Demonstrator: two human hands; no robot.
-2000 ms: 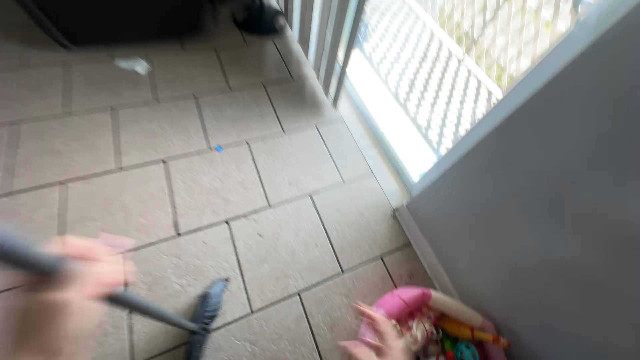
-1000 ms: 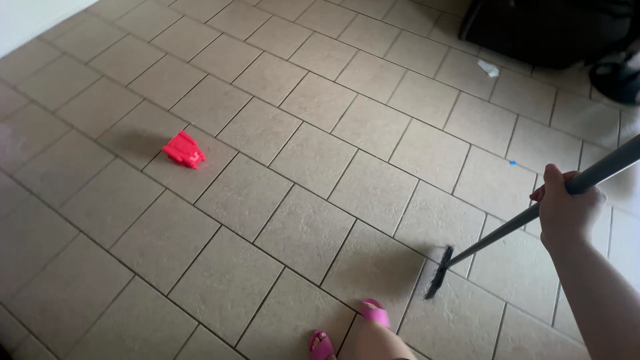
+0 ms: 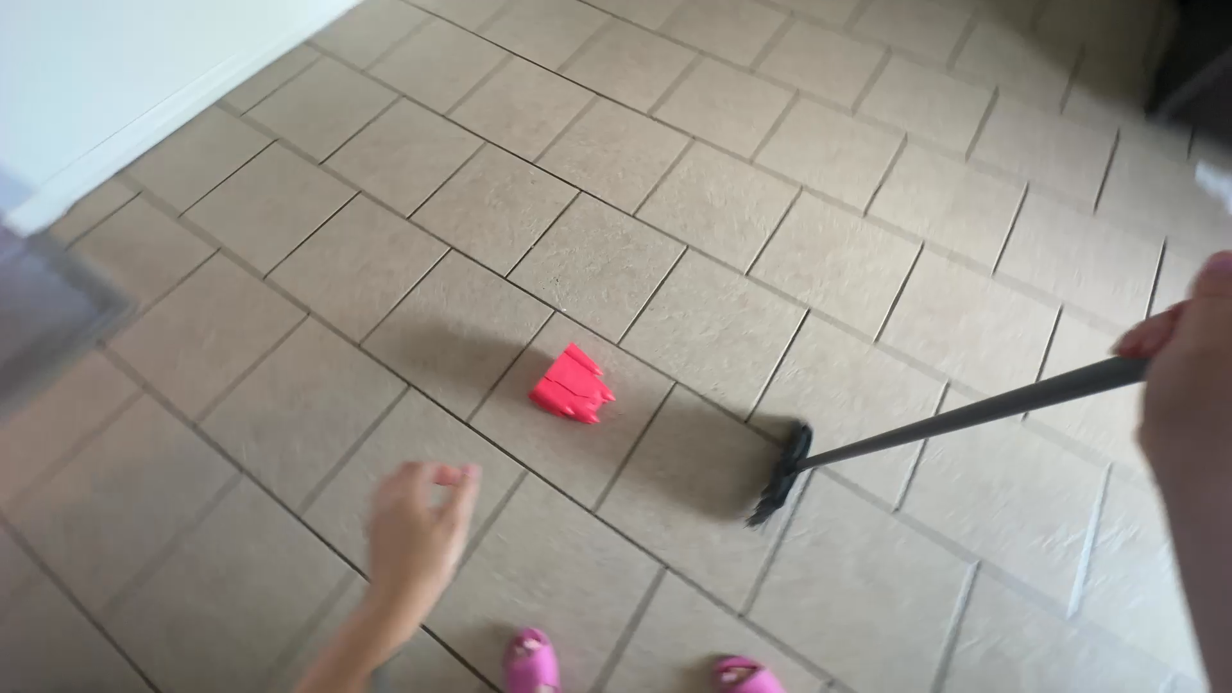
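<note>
My right hand [image 3: 1189,356], at the right edge, grips the grey handle of a broom [image 3: 972,414]. The broom's dark bristle head [image 3: 784,474] is down at the tiled floor, right of the middle. A bright red plastic object [image 3: 573,385], jagged along one side, lies on the tiles left of the broom head; I cannot tell exactly what it is. My left hand [image 3: 421,525] is below and left of the red object, apart from it, with nothing in it, its fingers bent and a gap showing between them.
Pink sandals [image 3: 532,662] on my feet show at the bottom edge. A white wall [image 3: 144,77] with a baseboard is at the upper left, a blurred grey object [image 3: 48,308] at the left edge. Something dark [image 3: 1193,67] and a white scrap [image 3: 1215,183] are at the right.
The left hand has come into view, while the right still holds the broom. The broom head is nearer the red object than one second ago. The view has turned from the pink basket and glass door.
</note>
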